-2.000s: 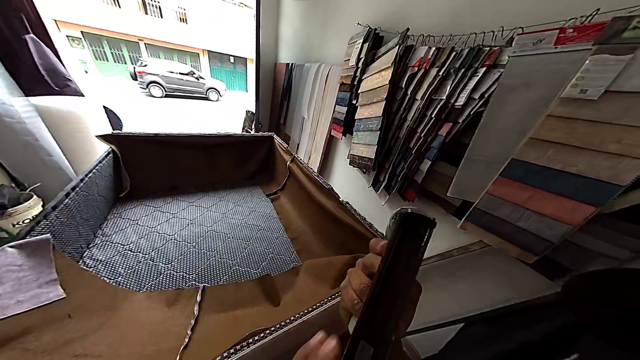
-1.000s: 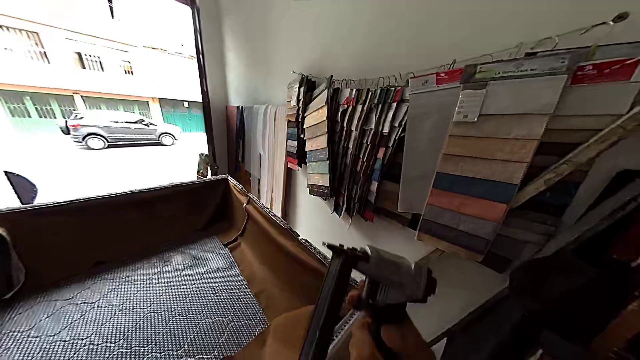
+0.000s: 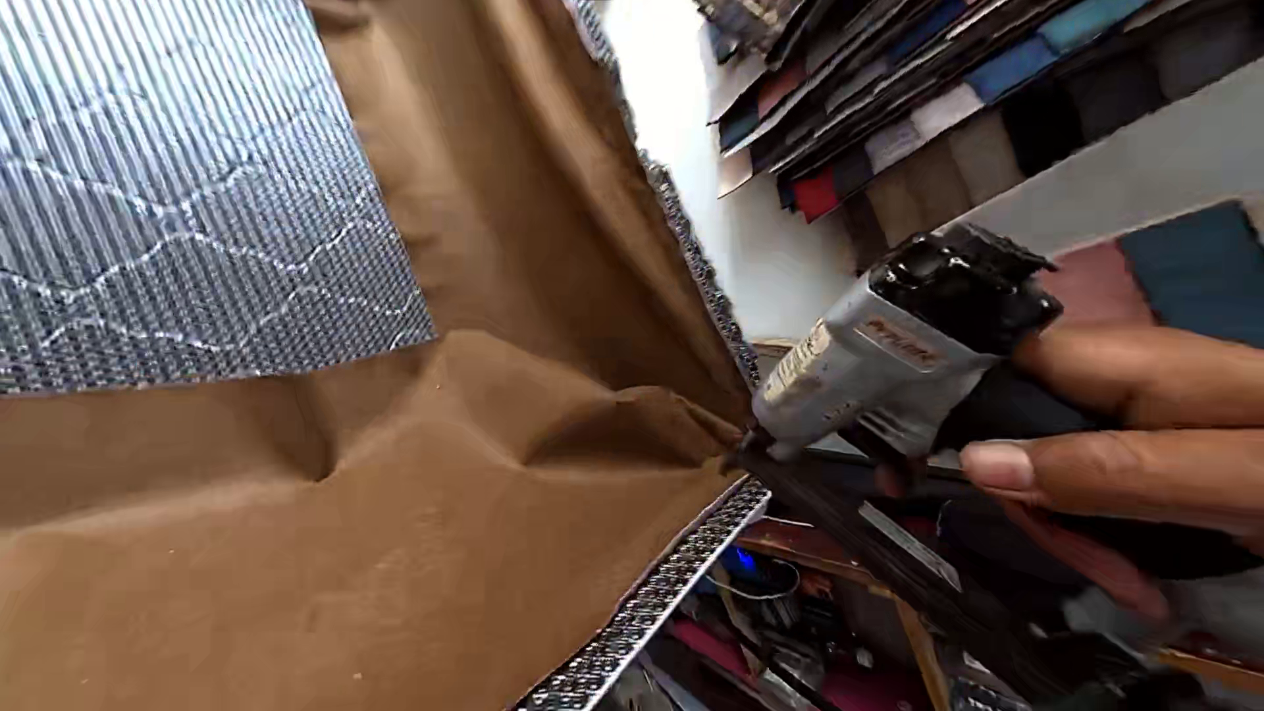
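From the right edge comes my right hand (image 3: 1136, 434), closed around a pneumatic staple gun (image 3: 869, 346) with a silver body, a black cap and a long dark magazine. The gun's nose is at the corner of the brown fabric lining (image 3: 395, 553), where the cloth bunches into folds; whether it presses on the cloth is hard to tell. A patterned grey woven fabric (image 3: 197, 197) lies against the brown lining at upper left. Along the lining's outer side runs a speckled woven edge (image 3: 681, 583) with a white border. My left hand is out of view.
Rows of fabric swatches (image 3: 889, 118) hang on the wall at the upper right, with larger pink and blue samples (image 3: 1195, 267) behind my hand. Below the corner, a shelf with a wooden edge (image 3: 810, 548) and cluttered items stands close to the gun's magazine.
The view has swung down and closer to the lining. The staple gun, raised beside the upholstered piece earlier, now has its nose at the lining's corner.
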